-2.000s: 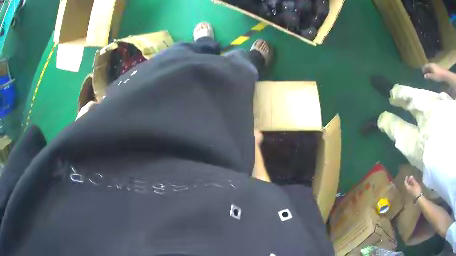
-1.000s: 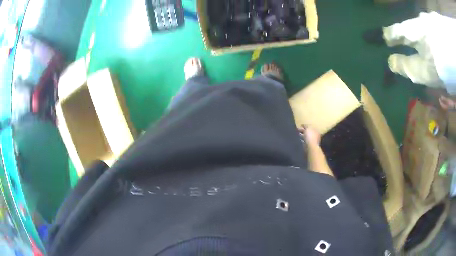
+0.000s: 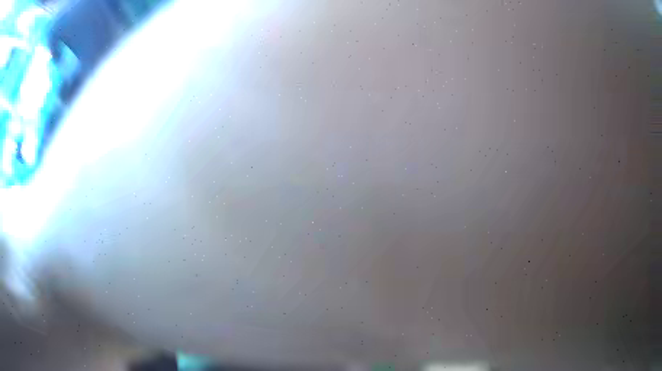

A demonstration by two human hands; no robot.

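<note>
A large, blurred, greyish-pink surface [image 3: 377, 174] lies very close to the lens and fills almost the whole view. It is very bright towards the upper left and darker towards the right. I cannot tell what it is, or whether it is part of a hand. Neither my left hand nor my right hand can be made out. The cartons and the black parts in them are hidden.
At the upper left edge a blurred bright blue and white area [image 3: 25, 109] shows, with a dark blue patch [image 3: 91, 32] beside it. Small dark, teal and pale bits show along the bottom edge. None can be named.
The cartons, green floor, feet, other person and my dark clothing have gone from sight behind the close surface. My right hand, at a carton of black parts a second ago, no longer shows.
</note>
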